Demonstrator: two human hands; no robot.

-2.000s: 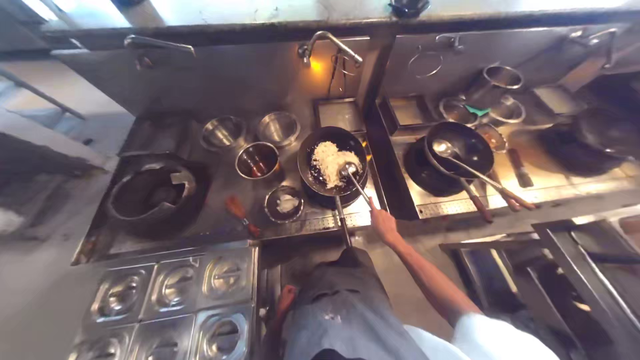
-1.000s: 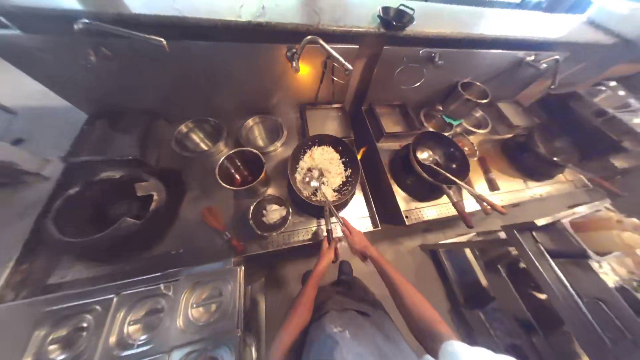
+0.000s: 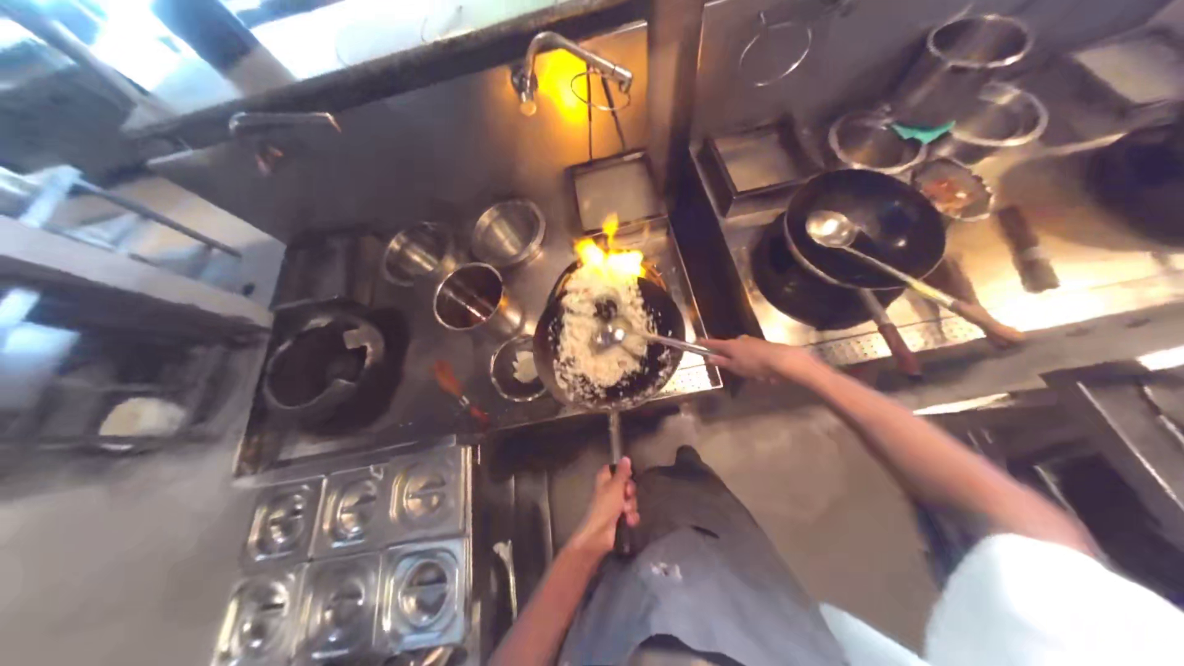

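My left hand (image 3: 612,504) is closed round the handle of a dark wok (image 3: 668,319) on the burner in the middle of the range. White rice (image 3: 592,324) lies spread in the wok, with darker bits among it. My right hand (image 3: 754,358) grips the long handle of a metal ladle (image 3: 624,335), whose bowl rests in the rice. Yellow flames (image 3: 610,259) rise at the wok's far rim. Just left of the wok is a small bowl (image 3: 518,368) with something pale in it.
Steel pots (image 3: 469,296) stand left of the wok. A brush (image 3: 458,388) lies on the range. Lidded steel containers (image 3: 356,509) are at the lower left. On the right, a second wok (image 3: 879,222) holds another ladle (image 3: 831,228). A faucet (image 3: 573,57) reaches out behind.
Flames now show at the wok's far rim. My right hand, close to my left a second ago, has moved right and away from it with the ladle. The view has shifted.
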